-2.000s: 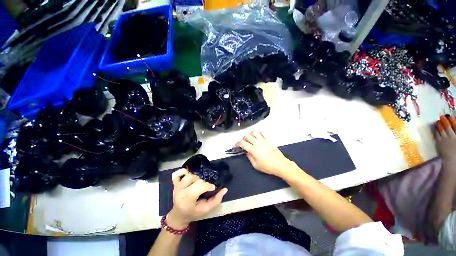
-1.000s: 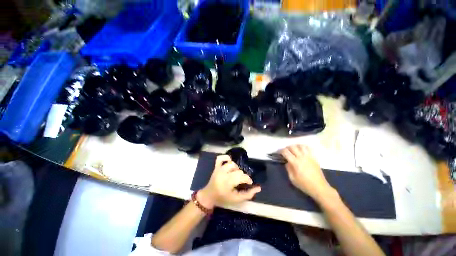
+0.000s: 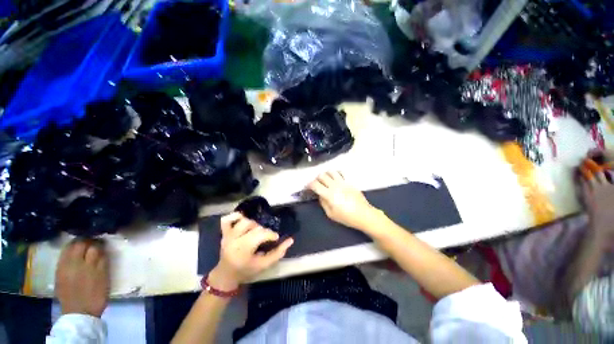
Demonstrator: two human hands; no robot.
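My left hand [image 3: 248, 247] holds a glossy black plastic housing [image 3: 270, 219] tilted over the left half of the dark work mat [image 3: 384, 215]. My fingers cover part of the housing. My right hand [image 3: 340, 200] rests at the mat's back edge, right of the housing, with its fingers bent together. A small dark tip shows by its fingertips; the picture is too blurred to tell what it is or whether it is gripped.
Many black housings [image 3: 202, 158] with wires are heaped at the back left. Blue bins [image 3: 176, 70] and a clear bag [image 3: 323, 40] stand behind. Small black parts [image 3: 336, 87] lie before the bag. Another person's hand [image 3: 83, 272] is at the left edge, another [image 3: 598, 181] at the right.
The view swung right, then back. Another person's hand and sleeve have appeared at the left front edge. My left hand still holds the housing; my right hand stays by the mat's back edge.
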